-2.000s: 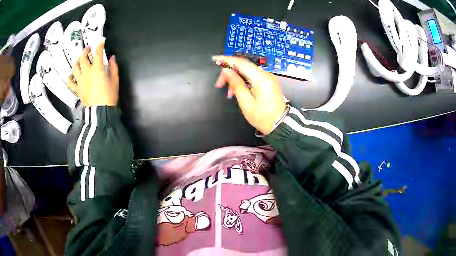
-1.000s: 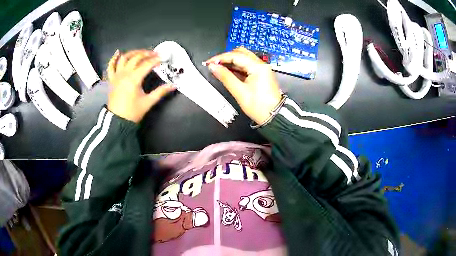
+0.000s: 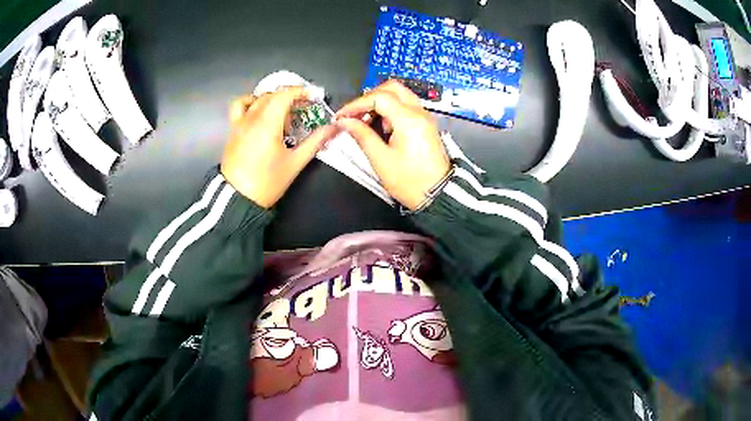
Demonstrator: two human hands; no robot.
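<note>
A white half-shell housing (image 3: 356,161) lies in front of me on the black bench, its wide head at the upper left and its narrow end toward the lower right. My left hand (image 3: 268,148) holds a small green control board (image 3: 313,117) between thumb and fingers at the wide head. My right hand (image 3: 399,140) pinches a small white piece (image 3: 334,118) against the board's right edge. The fingertips of both hands nearly meet there and hide the exact contact. The blue test board (image 3: 449,66) lies just beyond my right hand.
Several open white shells (image 3: 115,82) are fanned out at the left. A curved white neck-band assembly (image 3: 570,90) lies right of the test board. Bundled white loops (image 3: 671,90) with red wires and a meter with a lit blue screen (image 3: 722,59) are at far right.
My left hand brought a shell from the left group to the middle. The green board now shows between its fingers. My right hand moved left, bringing the white piece to the board.
</note>
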